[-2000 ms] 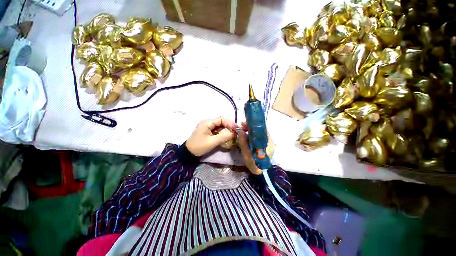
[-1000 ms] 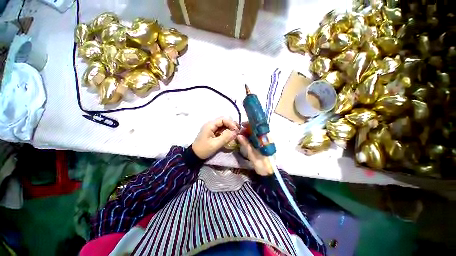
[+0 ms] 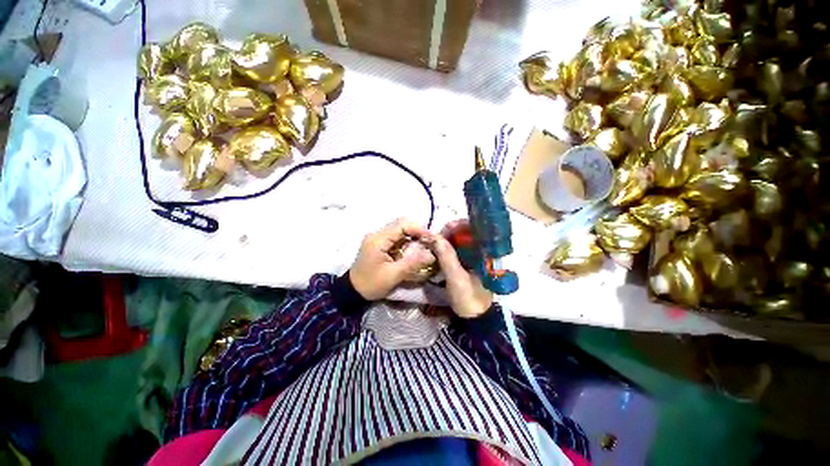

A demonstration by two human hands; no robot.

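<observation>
My left hand (image 3: 378,264) holds a gold ornament (image 3: 417,258) at the table's front edge, mostly covered by my fingers. My right hand (image 3: 462,273) touches the same piece with its fingertips and also holds the glue gun (image 3: 490,221). The gun is dark teal with an orange trigger, its copper-coloured nozzle pointing away from me. A whitish glue stick (image 3: 521,350) trails from its back over my right sleeve. Whether a small part is between my fingertips is hidden.
A cluster of gold ornaments (image 3: 238,105) lies at left, a larger pile (image 3: 669,118) at right. A black cord (image 3: 273,182) curves from the left cluster to my hands. A grey-white ring (image 3: 575,177) sits on cardboard (image 3: 531,169). A brown box (image 3: 396,29) stands behind.
The glue gun has shifted right and its nozzle has swung upright. My fingers have moved closer round the gold ornament, and more of it shows between them.
</observation>
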